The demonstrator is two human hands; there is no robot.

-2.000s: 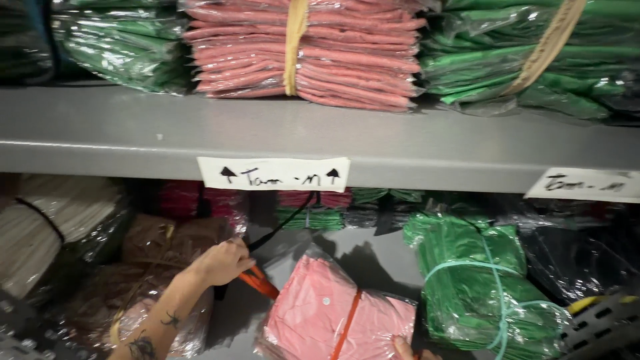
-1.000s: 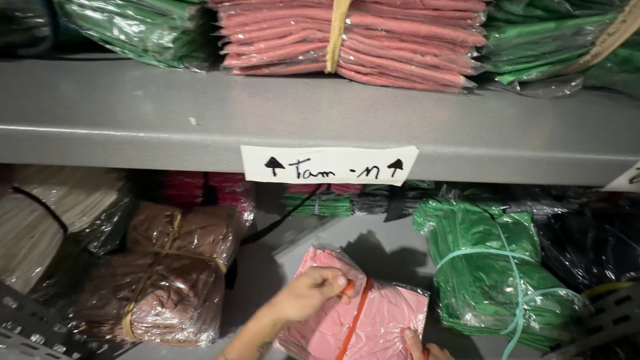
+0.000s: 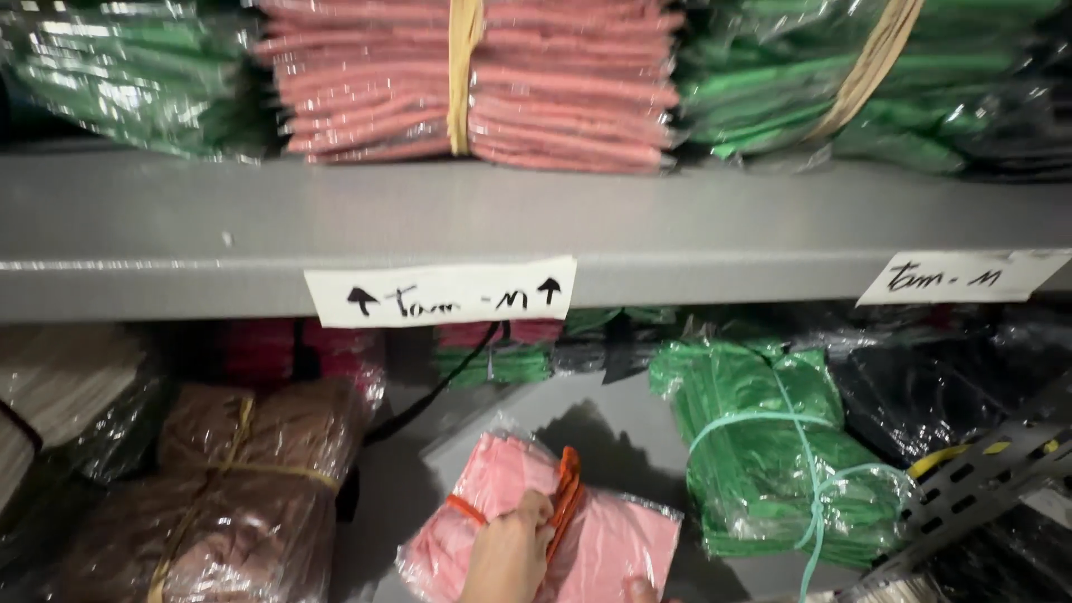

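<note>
A plastic-wrapped bundle of pink fabric (image 3: 620,536) lies on the lower shelf at the bottom centre. An orange-red fabric tie (image 3: 568,494) runs round it, with its strands gathered near the middle. My left hand (image 3: 512,544) grips this tie, fingers closed, over the bundle. Of my right hand (image 3: 641,589), only fingertips show at the bottom edge, against the lower right part of the bundle; the rest is out of frame.
Brown (image 3: 276,435) and green (image 3: 754,469) tied bundles flank the pink one. A grey shelf edge (image 3: 670,285) with handwritten labels crosses above, carrying banded pink (image 3: 569,84) and green stacks. A perforated metal panel (image 3: 963,502) stands at the lower right.
Earlier, the tie lay as a band across the pink bundle; now its strands are pulled together and raised. My right hand has slipped mostly out of the lower edge.
</note>
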